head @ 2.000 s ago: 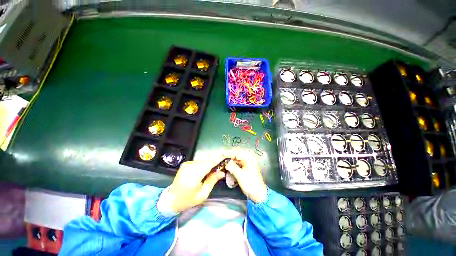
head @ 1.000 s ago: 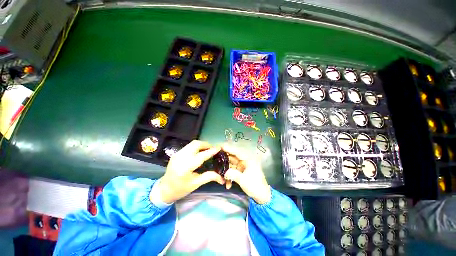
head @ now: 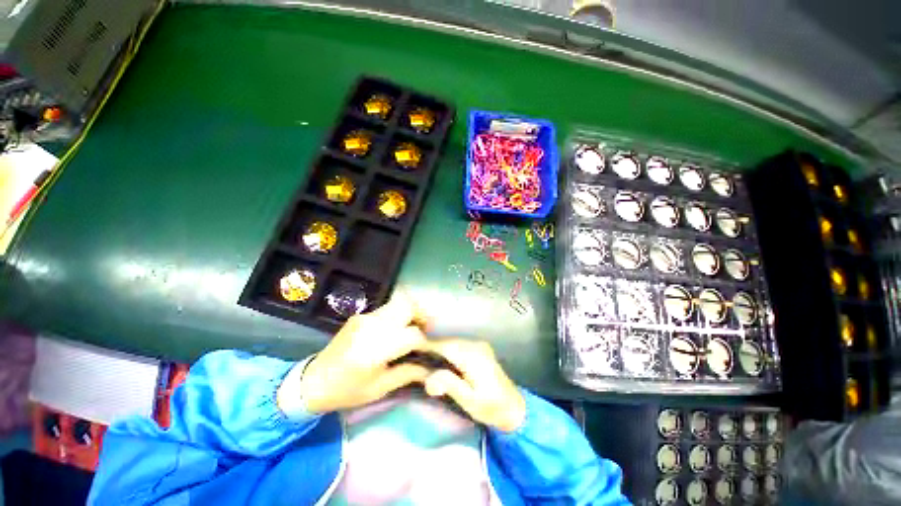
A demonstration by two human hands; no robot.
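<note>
My left hand (head: 368, 361) and my right hand (head: 476, 380) are close together at the bench's front edge, both bare. Between them they hold a dark round housing (head: 427, 360), mostly covered by the fingers. The black pocket tray (head: 370, 247) lies just beyond my left hand. Most of its pockets hold amber-gold units; one pocket on the right side is empty. A darker glossy unit (head: 346, 299) sits in its near right pocket.
A blue box (head: 552, 168) of red-pink clips stands beyond my hands, with loose clips (head: 491, 244) before it. A clear tray (head: 564, 296) of silver discs lies right, black trays (head: 790, 287) at far right. A grey box (head: 74, 49) and yellow cable (head: 102, 104) are upper left.
The view has shifted slightly. The dark housing, seen more fully between the fingers a second ago, is now tilted and mostly hidden as my hands close around it nearer my body.
</note>
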